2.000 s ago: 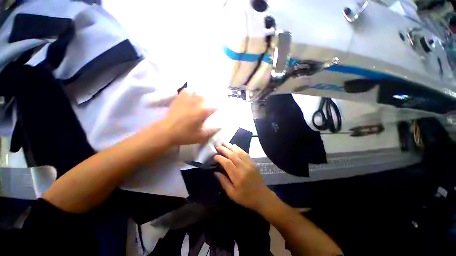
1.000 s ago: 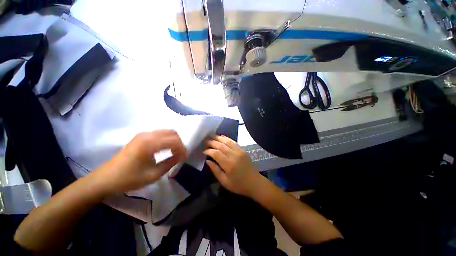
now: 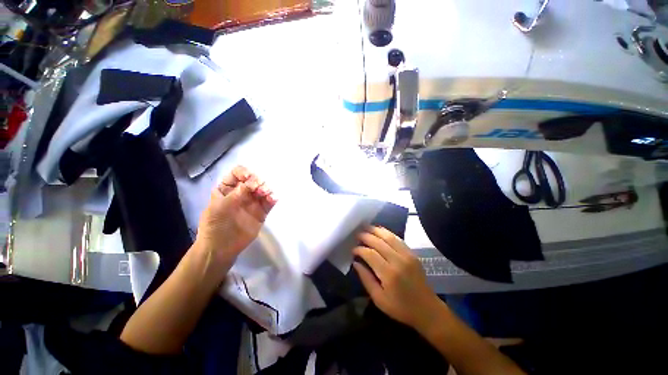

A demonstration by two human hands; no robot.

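White cloth (image 3: 329, 220) with black pieces lies in front of the sewing machine (image 3: 454, 102) and hangs over the table's front edge. A black strip (image 3: 386, 218) shows at its right, beside my right hand. My left hand (image 3: 238, 209) is raised over the cloth, fingers curled with the tips together; whether it holds something small is unclear. My right hand (image 3: 392, 275) lies on the cloth's right side, its fingertips on the white layer over a black piece. The needle area is washed out by bright light.
A curved black piece (image 3: 469, 212) lies right of the needle. Black-handled scissors (image 3: 538, 179) and a slim dark reddish tool (image 3: 609, 201) lie farther right. A grey ruler strip (image 3: 454, 268) runs along the front edge. Black and white cut pieces (image 3: 150, 198) are heaped at left.
My left hand has risen off the cloth and turned, with no white bit now visible in it. My right hand stays by the black strip. The view has shifted left.
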